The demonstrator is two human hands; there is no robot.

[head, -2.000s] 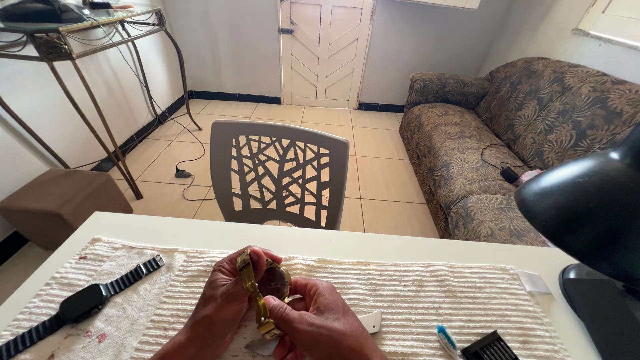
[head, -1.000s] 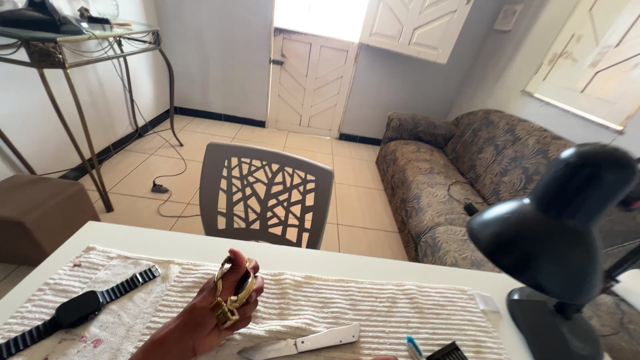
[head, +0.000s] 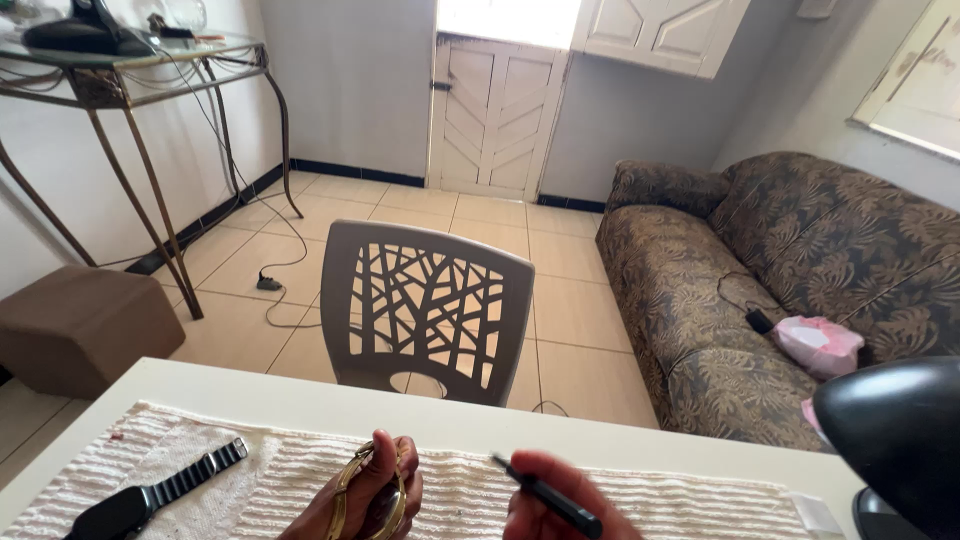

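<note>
My left hand [head: 367, 487] holds a gold-coloured wristwatch [head: 339, 499] by its metal band, low in the middle of the view, above a ribbed white cloth [head: 457, 495]. To its right, my right hand [head: 559, 495] grips a slim black tool with a thin tip [head: 559, 502], perhaps a small screwdriver; the tip points up and left toward the watch without touching it. A black smartwatch with a dark link band [head: 112, 514] lies on the cloth at the left.
The white table [head: 247, 390] ends just beyond the cloth. A brown plastic chair [head: 521, 315] stands against its far side. At the right, a black desk lamp [head: 892, 442] leans in near the table corner. Past it is a patterned sofa [head: 660, 262].
My right hand, out of clear view one second ago, is back beside the left and now has the black tool. Two seconds ago both hands were on the gold watch. The view has shifted.
</note>
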